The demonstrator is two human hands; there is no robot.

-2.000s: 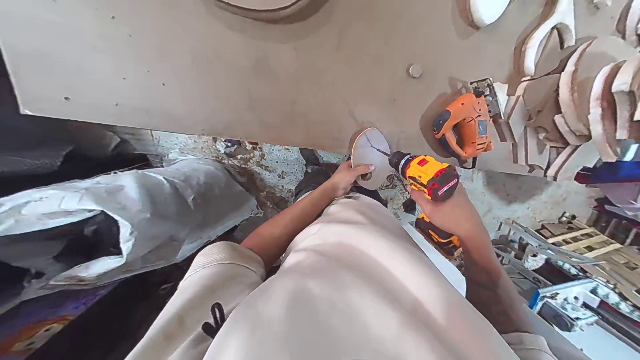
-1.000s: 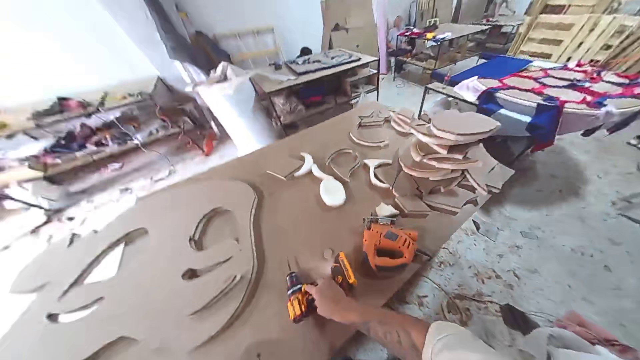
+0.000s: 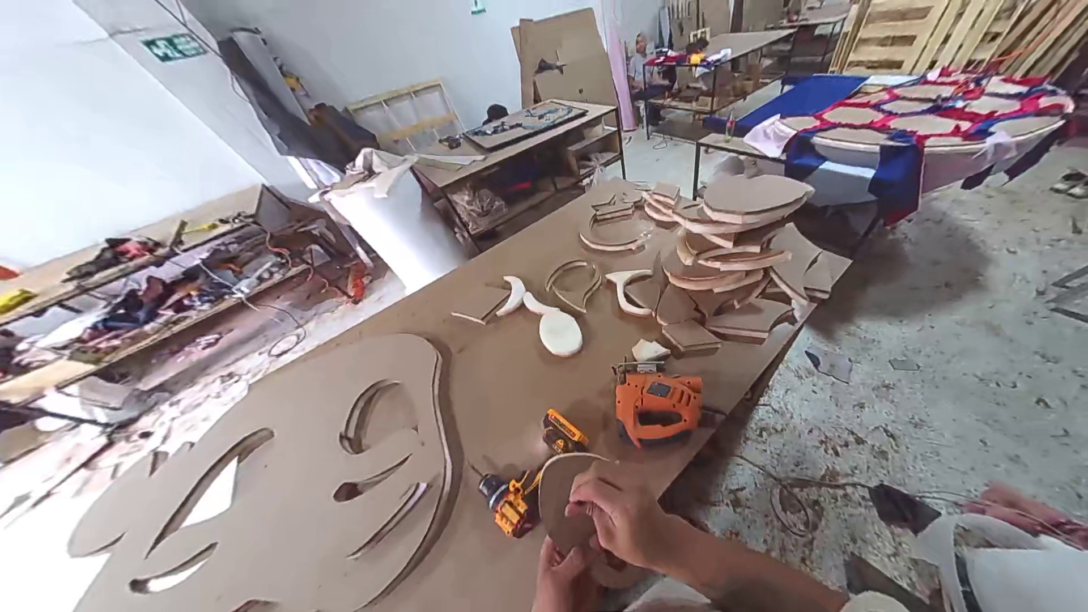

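An oval fiberboard piece (image 3: 561,489) is tilted up near the table's front edge. My left hand (image 3: 568,574) grips its lower part. My right hand (image 3: 625,514) lies against its face, fingers bent; whether they pinch anything is hidden. Just left of the piece a yellow cordless drill (image 3: 512,503) lies on the table, its bit pointing up and left, its battery end (image 3: 565,432) behind the piece. An orange jigsaw (image 3: 659,408) rests farther right. To the left lies a large fiberboard panel (image 3: 297,476) with curved cutouts.
Stacked curved board offcuts (image 3: 731,255) cover the table's far right. A white oval piece (image 3: 561,332) and thin curved pieces lie mid-table. A cable (image 3: 790,493) runs along the floor at right. Behind stand a white roll (image 3: 395,229), shelves and a fabric-covered round piece (image 3: 926,119). People sit far back.
My right hand held the drill; it has let go and is now at the oval piece. The drill lies on the table. The view swung up across the workshop after the first frame.
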